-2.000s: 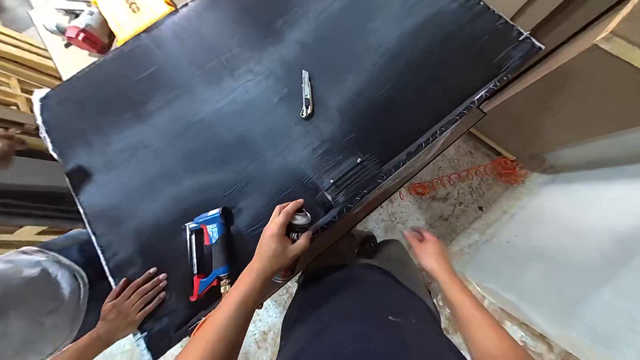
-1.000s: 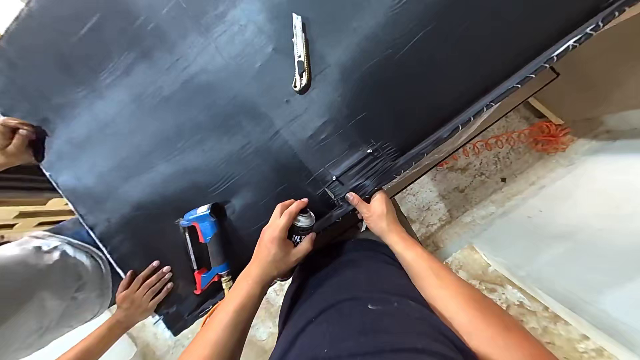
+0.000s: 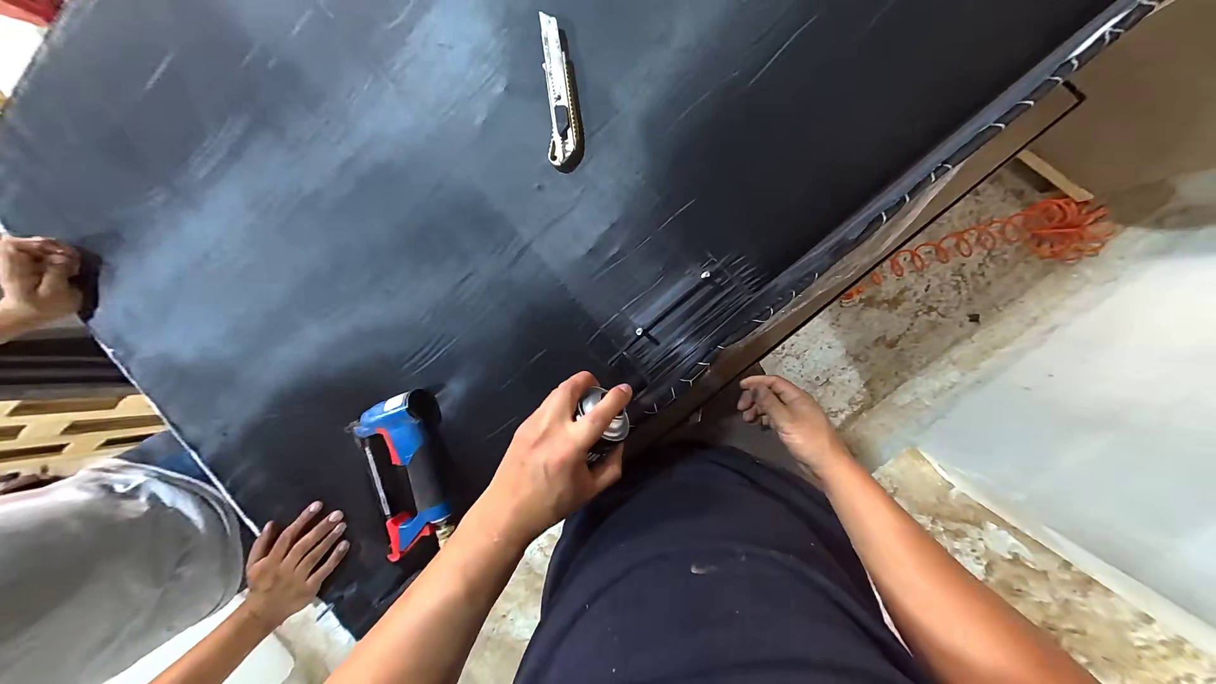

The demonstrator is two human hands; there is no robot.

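My left hand (image 3: 560,456) is wrapped around a spray can (image 3: 608,418) with its top up, at the near edge of a large panel covered in black fabric (image 3: 380,237). Just off that edge, my right hand (image 3: 784,418) hangs with its fingers loosely curled; whether anything is between them cannot be told. Left of the can a blue and red pneumatic stapler (image 3: 404,465) lies on the fabric. A snap-off utility knife (image 3: 560,95) with a metal body lies farther up. Between knife and can, the fabric is puckered around two small metal fasteners (image 3: 673,304).
A co-worker's hand (image 3: 294,560) rests flat on the panel's lower left corner; another hand (image 3: 38,275) grips its left edge. Staples run along the right edge (image 3: 950,171). A coiled orange air hose (image 3: 1007,237) lies on the floor beside a pale sheet (image 3: 1102,408).
My right hand moved in to the panel's edge near the fasteners, then dropped back off it. My left hand stays on the can. The view has come closer to the panel.
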